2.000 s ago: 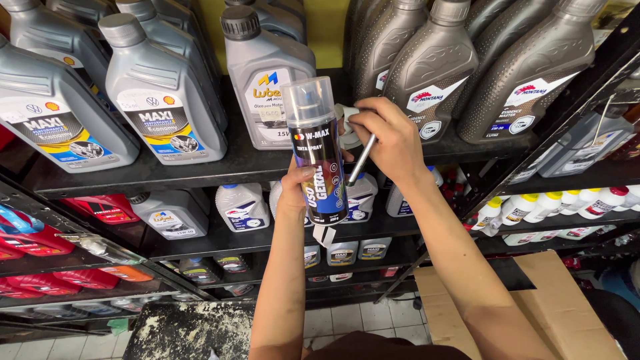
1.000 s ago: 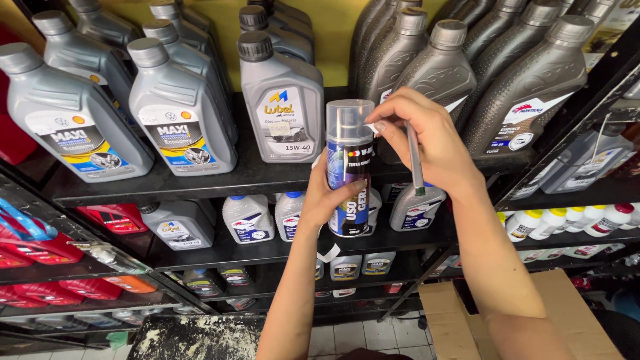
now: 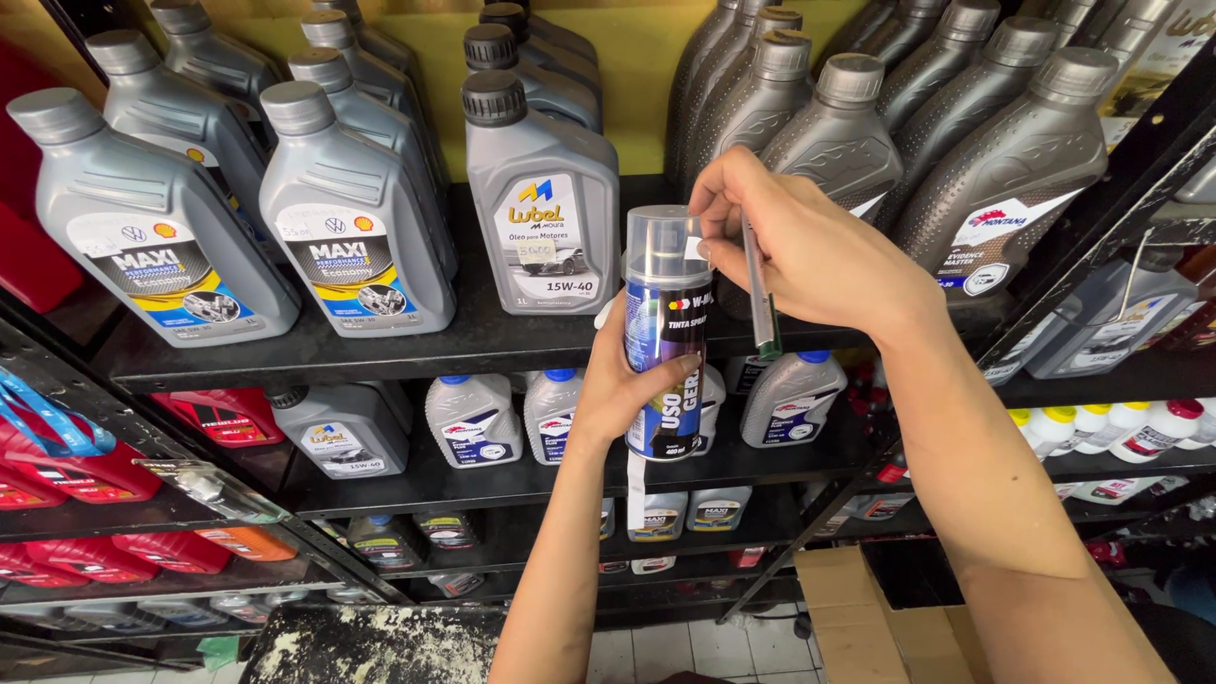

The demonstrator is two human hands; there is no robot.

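Observation:
A spray paint can [image 3: 668, 366] with a clear plastic cap [image 3: 665, 242] stands nearly upright in my left hand [image 3: 622, 380], whose thumb lies across the label. A white paper strip [image 3: 636, 489] hangs below the can from that hand. My right hand [image 3: 807, 247] has its thumb and finger at the cap's right side, pressing or pinching a small white sticker [image 3: 695, 249]. The same hand holds a slim marker or pen [image 3: 760, 299], which points down with a dark green end. Part of the strip is hidden behind the can.
Black metal shelves [image 3: 380, 356] hold silver-grey motor oil bottles [image 3: 541, 199] behind and beside the can, with red bottles [image 3: 76, 465] at lower left. An open cardboard box [image 3: 845, 617] sits on the floor at lower right. A worn, paint-flaked surface [image 3: 370, 646] is at the bottom.
The small white sticker, at my right fingertips near the cap a second ago, now lies against the cap's side. The can has turned so its label faces more to the right.

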